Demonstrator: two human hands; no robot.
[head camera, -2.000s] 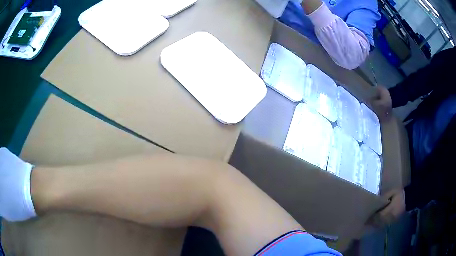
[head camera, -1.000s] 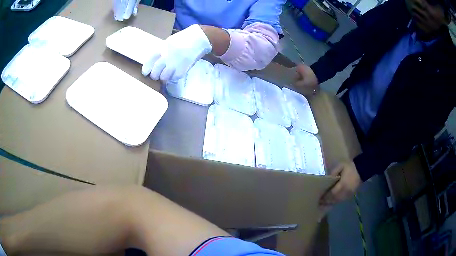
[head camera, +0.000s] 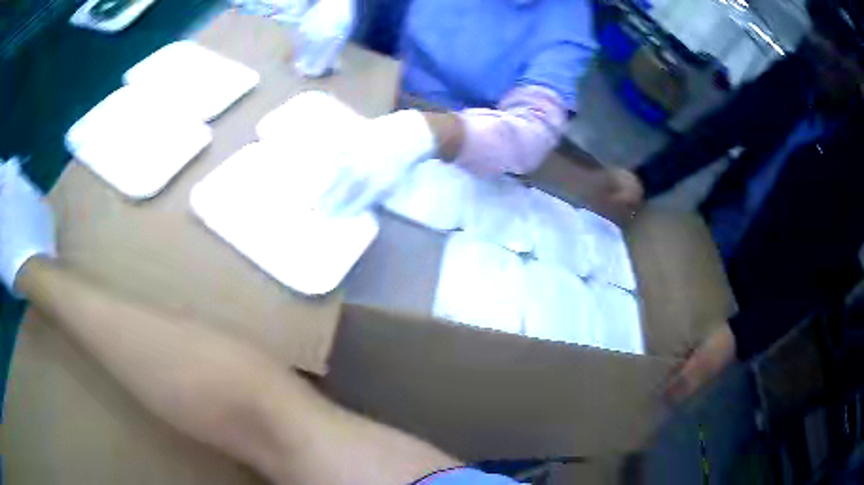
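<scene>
My right hand, in a white glove, is at the left edge, partly cut off and blurred, near the cardboard's edge. My bare forearm crosses the lower left. I cannot tell whether the hand holds anything. My left hand is out of the picture. A large white cover lies on the brown cardboard sheet. Another white piece lies behind it, partly hidden by a coworker's gloved hand. Two more white pieces lie at the upper left, one in front of the other.
An open carton at the right holds several white units in rows. A coworker in blue stands behind it. Another person in dark sleeves has hands on its right side. An open white housing is on the dark green surface, upper left.
The view swings right, then slightly back. My right hand, cut off a second ago, shows again at the left edge. The coworker's hand has moved from the carton's near corner over the large cover.
</scene>
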